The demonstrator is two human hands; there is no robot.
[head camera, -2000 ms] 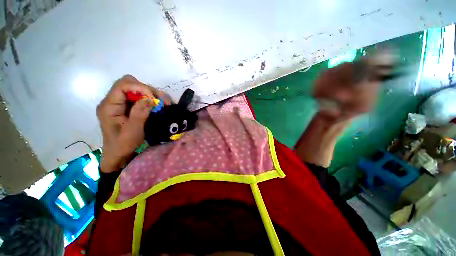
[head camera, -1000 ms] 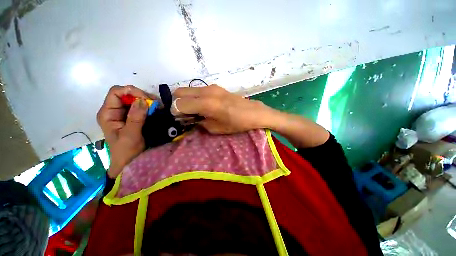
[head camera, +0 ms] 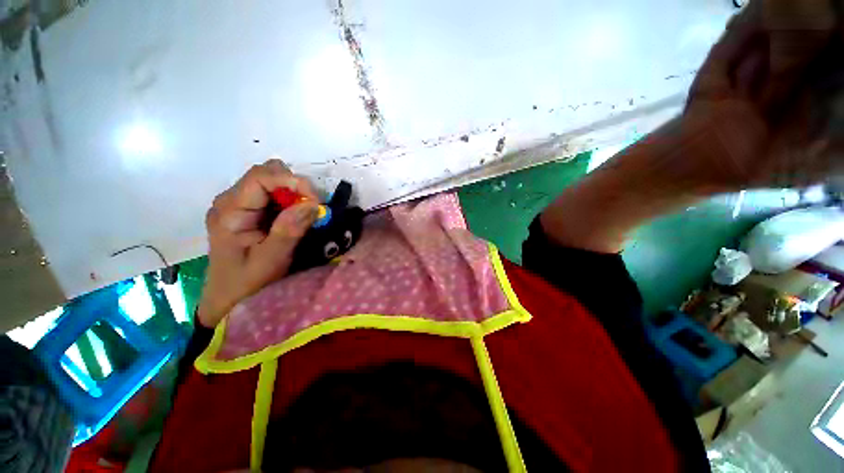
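Note:
My left hand (head camera: 248, 236) grips a black plush penguin (head camera: 324, 242) and its small cone hat (head camera: 298, 202) between thumb and fingers. The hat is red, yellow and blue. A black loop (head camera: 341, 192) stands up from the penguin's head. The toy rests against the pink dotted apron (head camera: 370, 277) at the table edge. My right hand (head camera: 773, 102) is raised at the upper right, dark, blurred and partly cut off by the picture's edge. I cannot tell what its fingers hold. No needle shows.
The scuffed white table (head camera: 213, 83) spans the top, with a brown patch (head camera: 28, 268) at left and a short dark curved piece (head camera: 139, 249). Blue stools stand at lower left (head camera: 111, 346) and right (head camera: 689, 346). Boxes and a white bag (head camera: 787, 245) lie at right.
My right hand has moved from the penguin's head out to the upper right, close to the camera. My left hand still holds the toy and hat, slightly further right.

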